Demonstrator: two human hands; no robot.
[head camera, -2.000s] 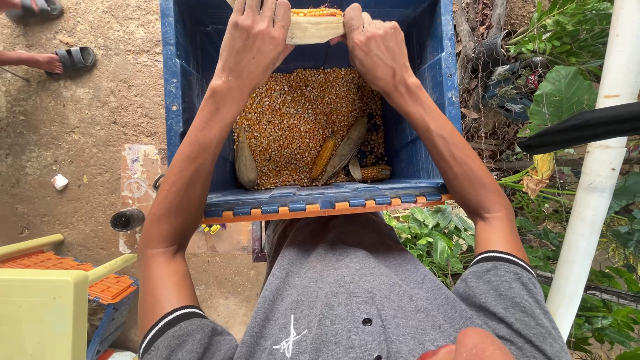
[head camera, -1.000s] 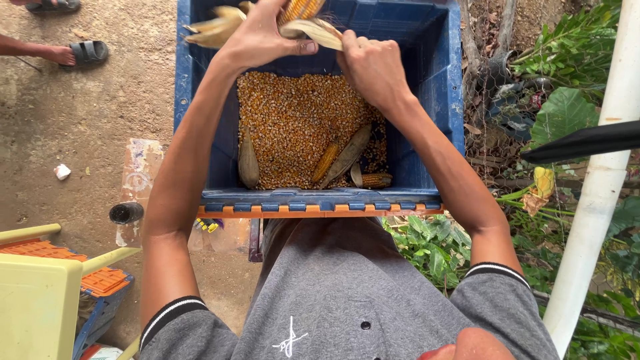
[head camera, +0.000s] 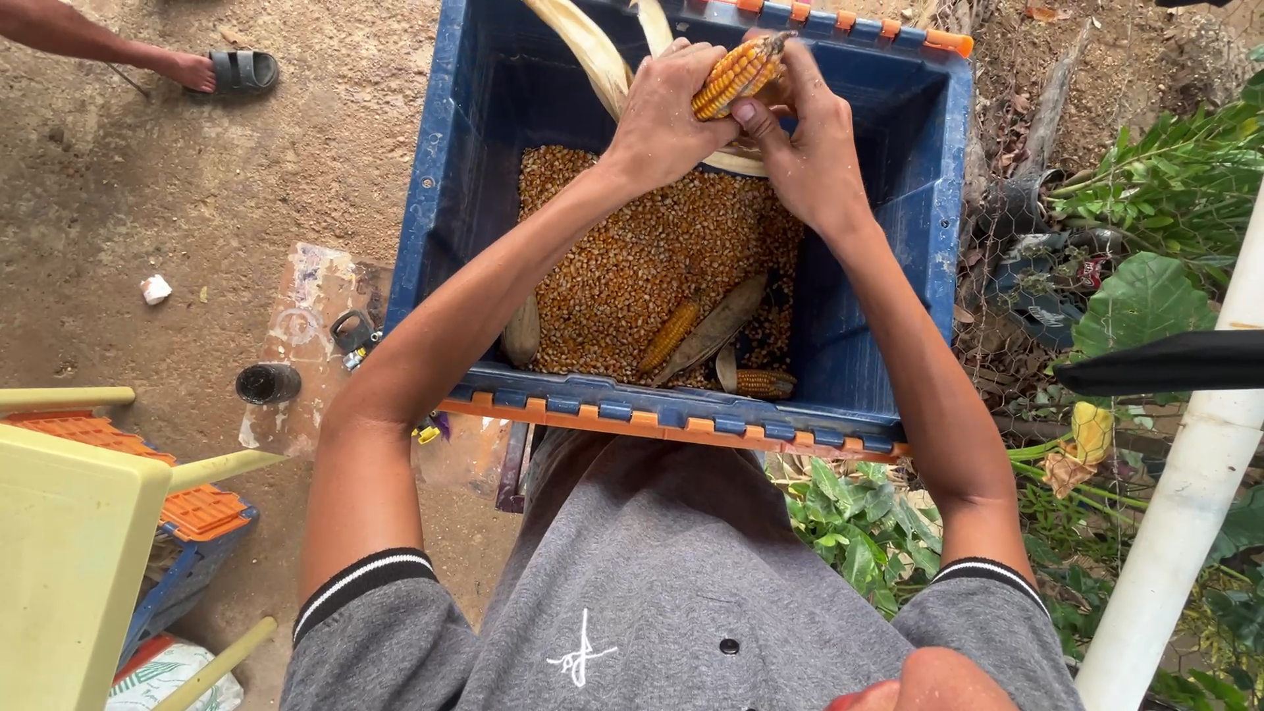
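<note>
My left hand (head camera: 671, 118) grips an ear of corn (head camera: 741, 75) with its husk peeled back; pale husk leaves (head camera: 589, 49) stick out to its left and above. My right hand (head camera: 812, 143) holds the same ear from the right, its thumb against the ear's lower side, its fingers partly hidden behind it. Both hands are over a blue plastic crate (head camera: 918, 237) with an orange-toothed rim. Loose corn kernels (head camera: 632, 267) cover much of its bottom. On them lie a bare yellow ear (head camera: 670, 334), a husked ear (head camera: 726, 321), another bare ear (head camera: 765, 383) and a husk-covered piece (head camera: 521, 334).
A pale yellow plastic table or stool (head camera: 79, 553) and a second blue and orange crate (head camera: 202, 513) stand at lower left. Another person's sandalled foot (head camera: 242, 72) is at upper left. A black cup (head camera: 268, 383) sits left of the crate. A white pipe (head camera: 1175, 494), wire mesh and plants flank the right.
The ear was mostly wrapped in husk two seconds ago; now its yellow kernels show and husk leaves hang back. My right hand has moved from the husk edge onto the ear. The view has shifted and tilted.
</note>
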